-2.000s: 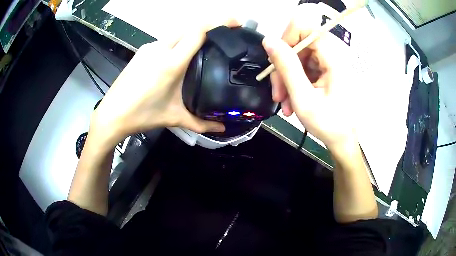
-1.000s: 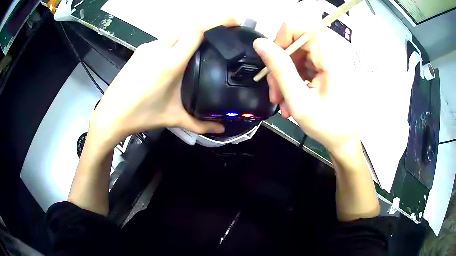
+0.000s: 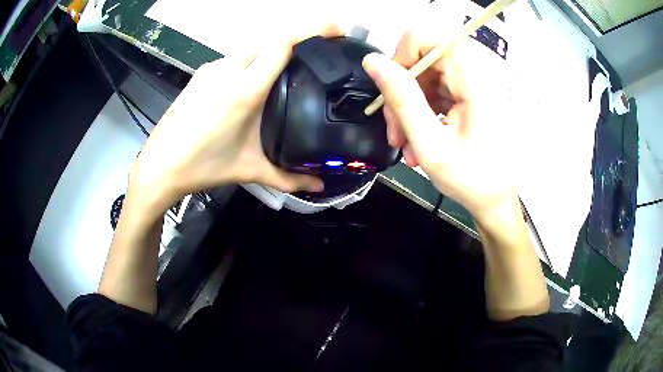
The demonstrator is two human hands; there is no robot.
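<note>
The glossy black camera head (image 3: pixel 320 131) is held over the bench's front edge, with its recess facing up. Blue and red lights glow along its lower side, and part of the white base housing (image 3: pixel 312 206) shows beneath it. My left hand (image 3: pixel 211 131) is wrapped around the left side of the camera, thumb along the lower front. My right hand (image 3: pixel 443 123) grips the pale adjusting stick (image 3: pixel 465 33) between thumb and fingers. The stick's lower tip is at the recess. The fingers behind the head are partly hidden.
White sheets (image 3: pixel 552 131) lie on the worn green bench top (image 3: pixel 163 40). A dark mat (image 3: pixel 611 196) with a mouse (image 3: pixel 623 207) is at the right. A monitor (image 3: pixel 625 11) stands at the upper right. Black cables (image 3: pixel 120 91) hang at the left.
The camera head has shifted slightly left. My right hand and the stick have moved slightly left too, with the tip staying at the recess. Both holds are the same.
</note>
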